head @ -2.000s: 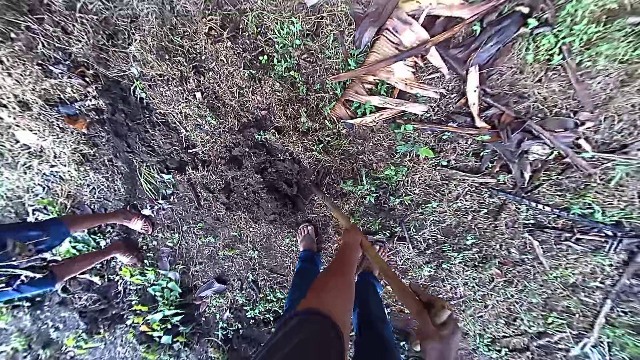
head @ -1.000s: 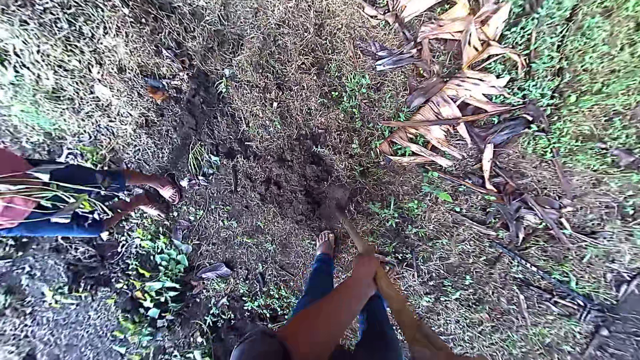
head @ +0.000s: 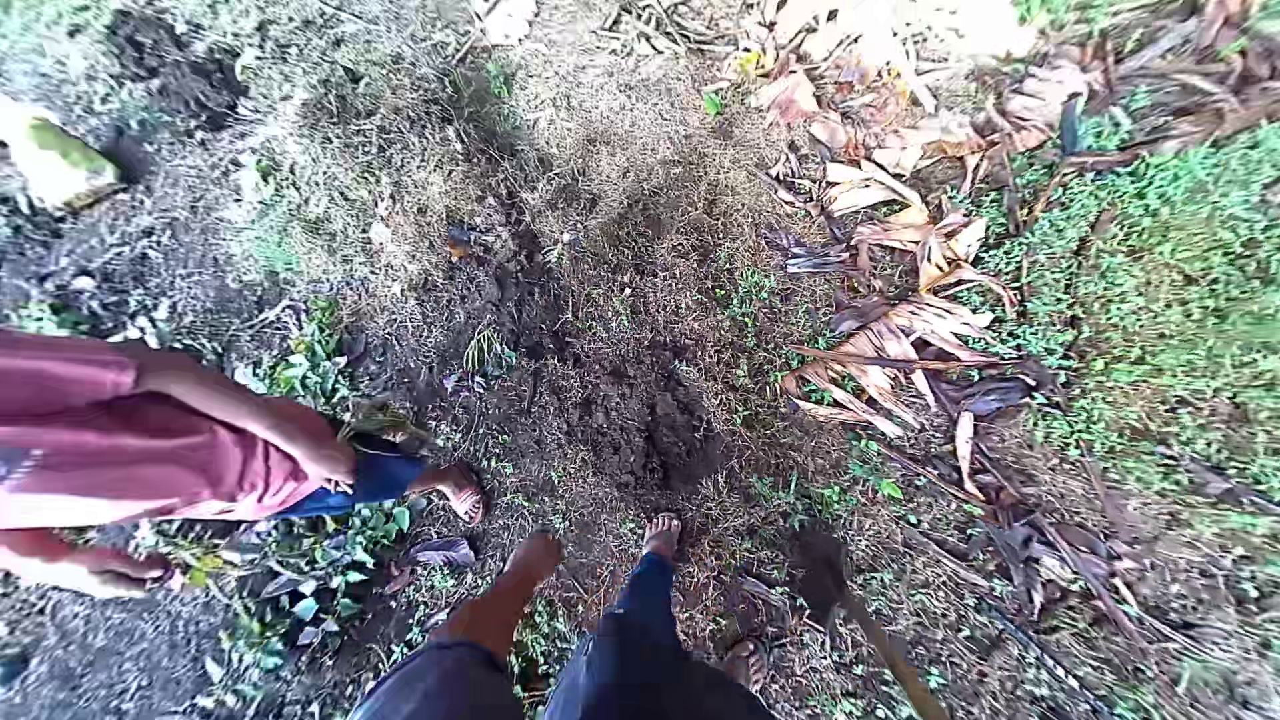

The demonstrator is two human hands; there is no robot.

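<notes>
My left hand (head: 537, 557) is over the ground at lower centre, off the tool handle. Its fingers are blurred and nothing plainly shows in it. To the right, a long-handled digging tool has a dark, soil-coloured head (head: 820, 568) and a wooden handle (head: 893, 655) that runs out of the bottom edge. My right hand is not in view. Ahead of my bare left foot (head: 662, 535) lies a patch of loosened dark soil (head: 655, 430). My other foot (head: 745, 663) is near the tool head.
At the left stands another person in a red shirt (head: 200, 440), one bare foot (head: 462, 492) near the dug soil. Dry leaves (head: 900, 340) lie at the right, beside low green plants (head: 1180, 330). Leafy plants (head: 340, 565) grow at lower left, and a pale object (head: 60, 165) lies at upper left.
My left hand has let go of the wooden handle and moved left. The tool head has left the dug soil and moved right. More of the other person shows as the view has shifted.
</notes>
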